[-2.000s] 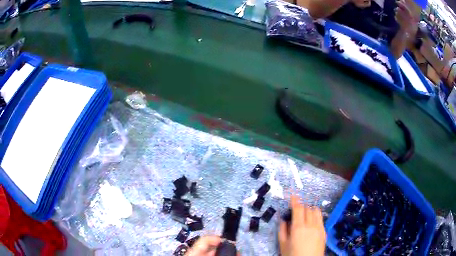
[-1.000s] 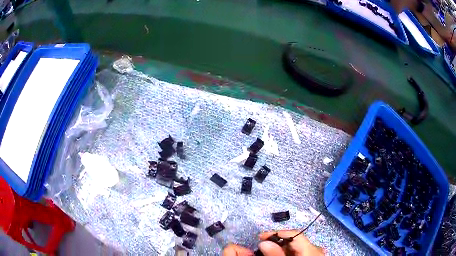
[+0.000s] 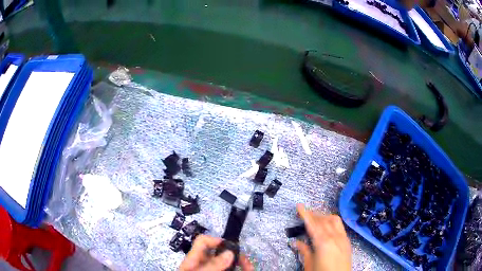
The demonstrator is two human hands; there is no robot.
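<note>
My left hand (image 3: 207, 255) is at the bottom centre, its fingers closed on a black band end (image 3: 234, 225) that points up and away over the mat. My right hand (image 3: 326, 241) is to its right, with its thumb and fingers around a small black housing (image 3: 296, 231) that lies at or just above the mat; whether it is gripped is hard to tell. Loose black housings (image 3: 173, 188) lie in a cluster left of the band end, and several more (image 3: 273, 187) lie behind the hands.
A blue bin (image 3: 351, 191) full of small black parts is at right. Stacked blue trays (image 3: 77, 79) and a crinkled clear bag (image 3: 84, 138) are at left, above a red stool (image 3: 47, 244). Black bands (image 3: 338, 91) lie on the green conveyor (image 3: 211, 58) behind the bubble-wrap mat (image 3: 153, 122). White scraps (image 3: 100, 197) lie on the mat.
My hands were together at the bottom edge one second ago; now they are apart. The band end has come up into view in my left hand. My right hand has moved to the single housing.
</note>
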